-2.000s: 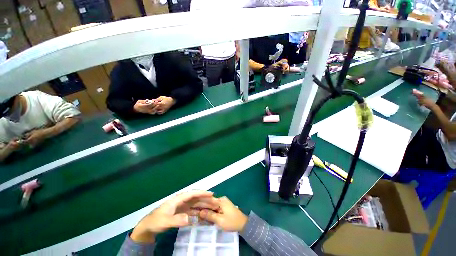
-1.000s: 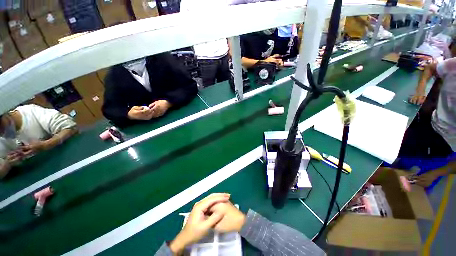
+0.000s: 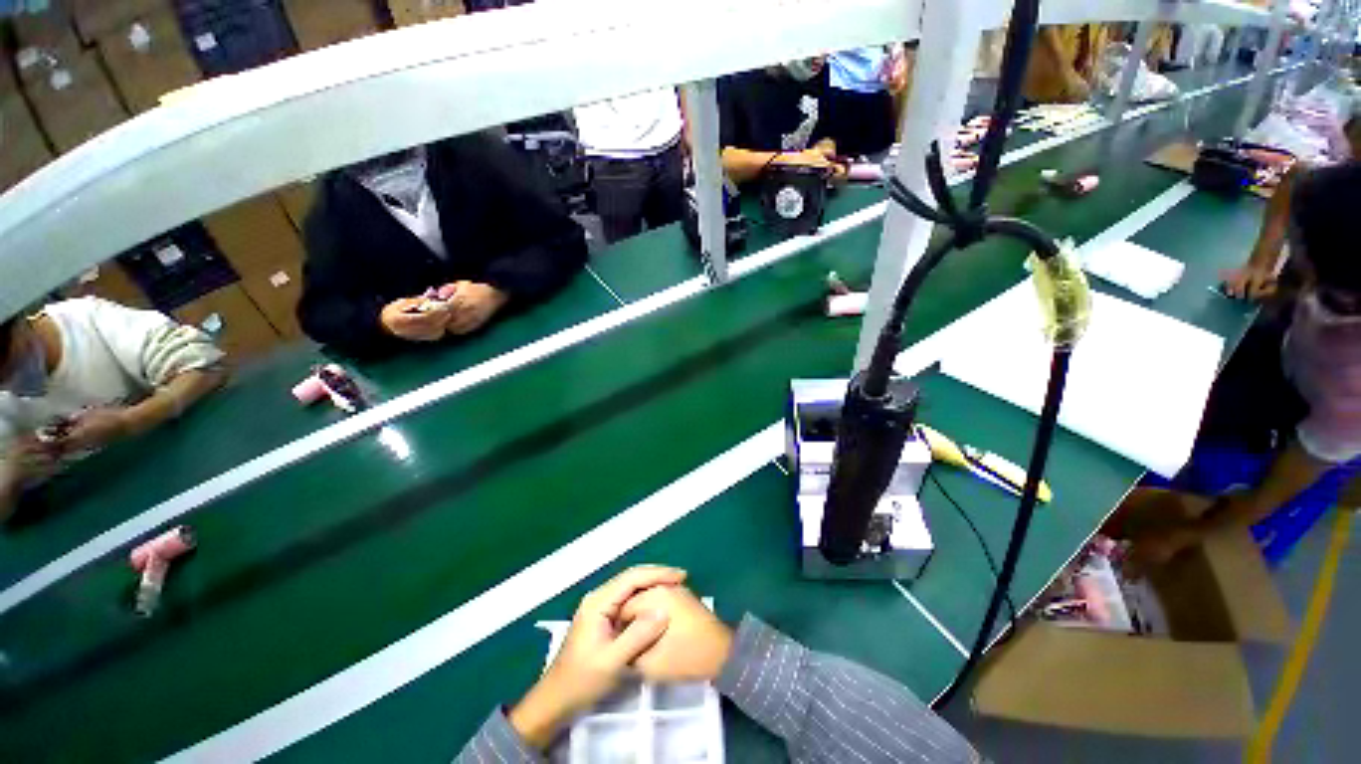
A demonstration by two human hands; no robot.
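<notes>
My left hand (image 3: 600, 645) and my right hand (image 3: 681, 633) are clasped together at the bottom centre, fingers curled over each other. No object shows in them, though the palms are hidden. They rest over the far part of a white tray (image 3: 646, 731) with square pockets, whose visible pockets hold nothing. A small white piece shows beside my left hand; I cannot tell what it is. The black electric screwdriver (image 3: 866, 470) hangs to the right of my hands, touched by neither, in front of the white screw feeder (image 3: 881, 564).
Part-assembled pink hair dryers (image 3: 158, 564) lie on the green conveyor (image 3: 493, 448). White rails and a post (image 3: 911, 194) stand ahead. A looped cable (image 3: 1034, 493), yellow-handled tool (image 3: 978, 463) and white sheet (image 3: 1105, 381) are right. A person reaches into the cardboard box (image 3: 1134, 694). Others sit opposite.
My hands have closed together and shifted slightly right with the tray in view. The dryers on the conveyor have moved right. The person at right has bent down to the box.
</notes>
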